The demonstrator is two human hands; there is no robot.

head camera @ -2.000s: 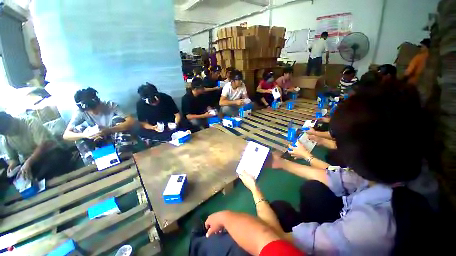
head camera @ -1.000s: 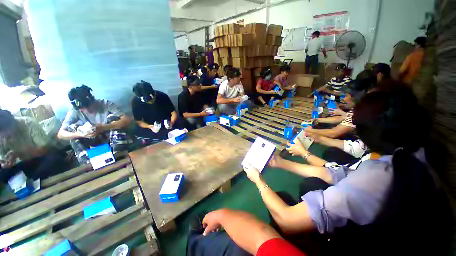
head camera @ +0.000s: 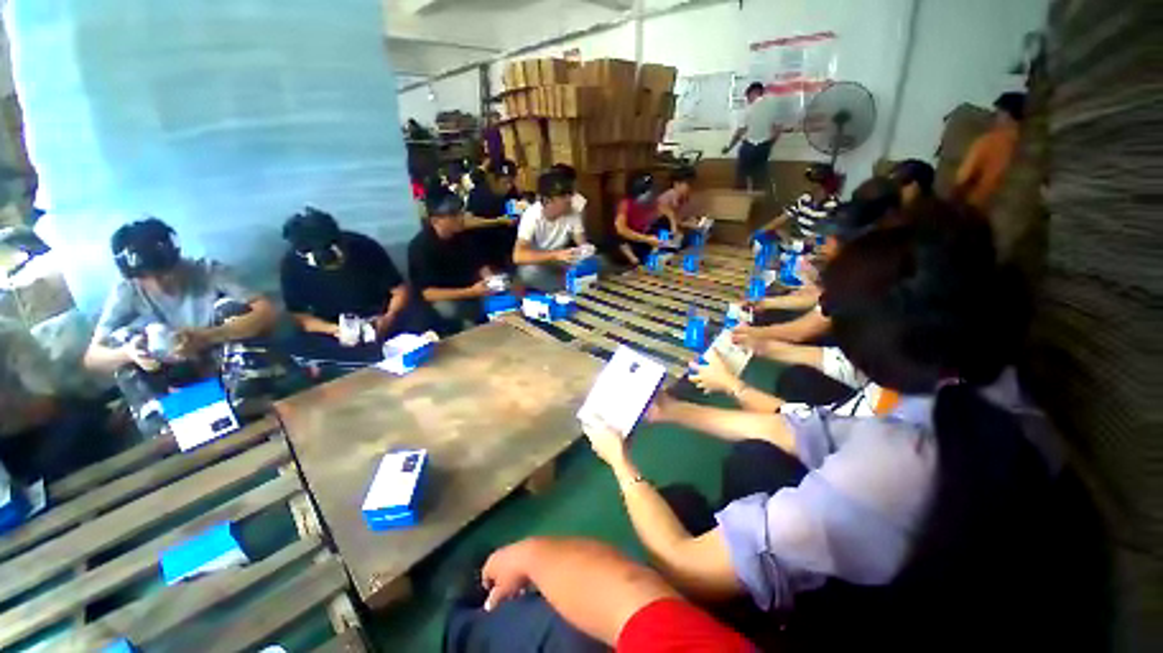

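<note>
My right hand (head camera: 506, 570) rests on my dark-trousered knee at the bottom centre; my bare forearm and red sleeve come in from the bottom edge. The hand holds nothing, with its fingers loosely bent. My left hand is not in view. Nearest in front, a blue and white product box (head camera: 395, 489) lies on the brown plywood board (head camera: 440, 402), white face up with a dark picture. Another, mostly blue box (head camera: 204, 551) lies on the pallet slats (head camera: 109, 574) at lower left.
Close at right, a person in a light purple shirt holds a white-faced box (head camera: 622, 389). Several seated people line both sides, with blue boxes before them. Green floor (head camera: 555, 491) shows beside the board. Stacked cartons (head camera: 587, 115) and a fan (head camera: 839, 119) stand behind.
The view has turned to the right, so the scene has shifted left and the lower-left boxes are more cut off. My right hand stays on the knee. The neighbour still holds the white-faced box.
</note>
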